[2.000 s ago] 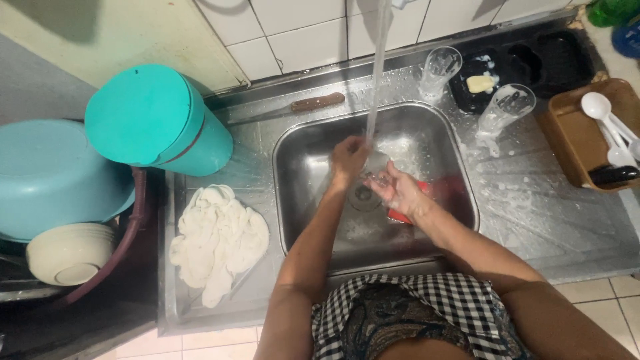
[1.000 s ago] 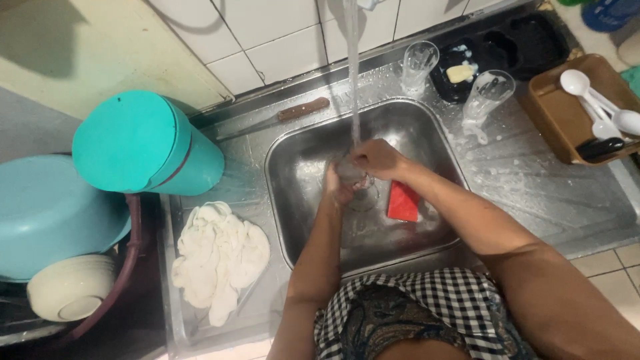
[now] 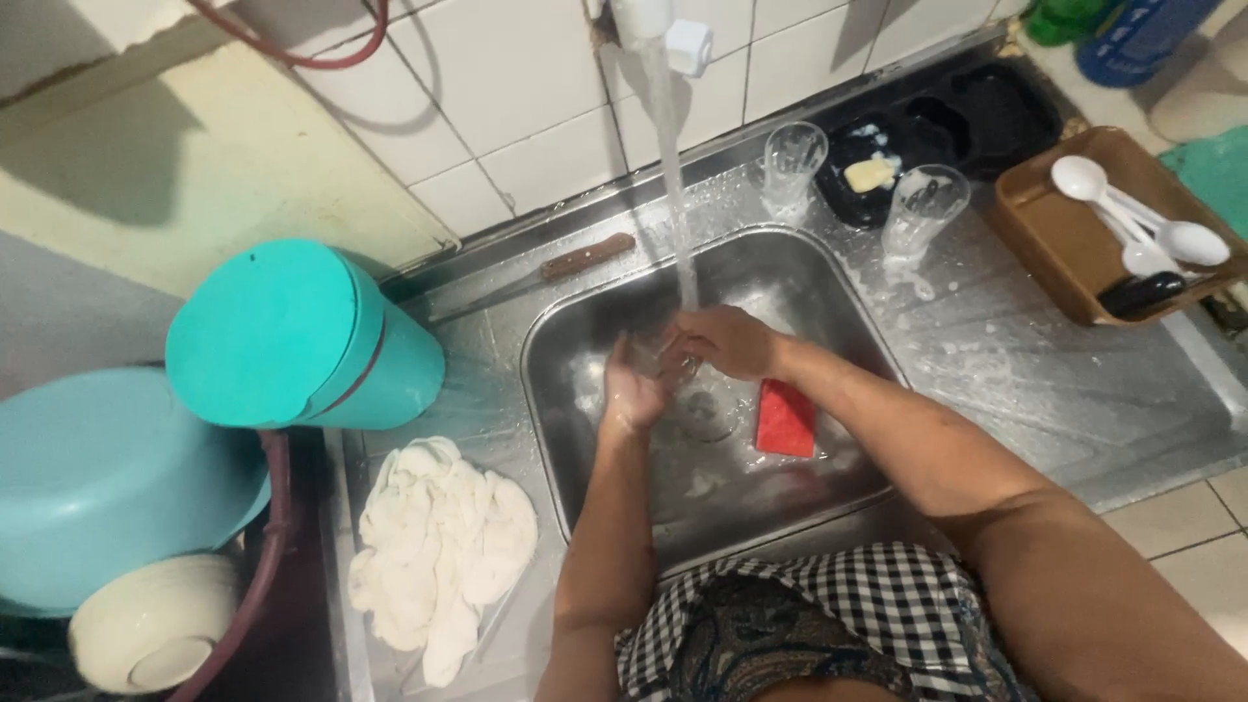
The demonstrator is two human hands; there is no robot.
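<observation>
Over the stainless steel sink (image 3: 575, 458), my left hand (image 3: 634, 385) holds what looks like a clear drinking glass (image 3: 648, 353), blurred by water and partly hidden by fingers. My right hand (image 3: 729, 341) is bent against it from the right, under the running water stream (image 3: 673, 175); whether its fingers grip the glass cannot be told. A red sponge or block (image 3: 786, 419) lies in the basin, below my right wrist. Two glasses with white suds, one at the back rim (image 3: 795, 161) and one right of it (image 3: 924, 210), stand beside the basin.
A brown-handled knife (image 3: 587, 256) lies behind the basin. At left are a white cloth (image 3: 444, 546), a lidded turquoise container (image 3: 263, 331), a blue basin (image 3: 97, 487) and a cream bowl (image 3: 156, 624). A black tray (image 3: 1004, 107) and a brown tray (image 3: 1043, 224) with white spoons (image 3: 1079, 179) stand at right.
My hands have shifted against each other under the water. The red piece, partly covered by my right hand two seconds ago, now shows more fully.
</observation>
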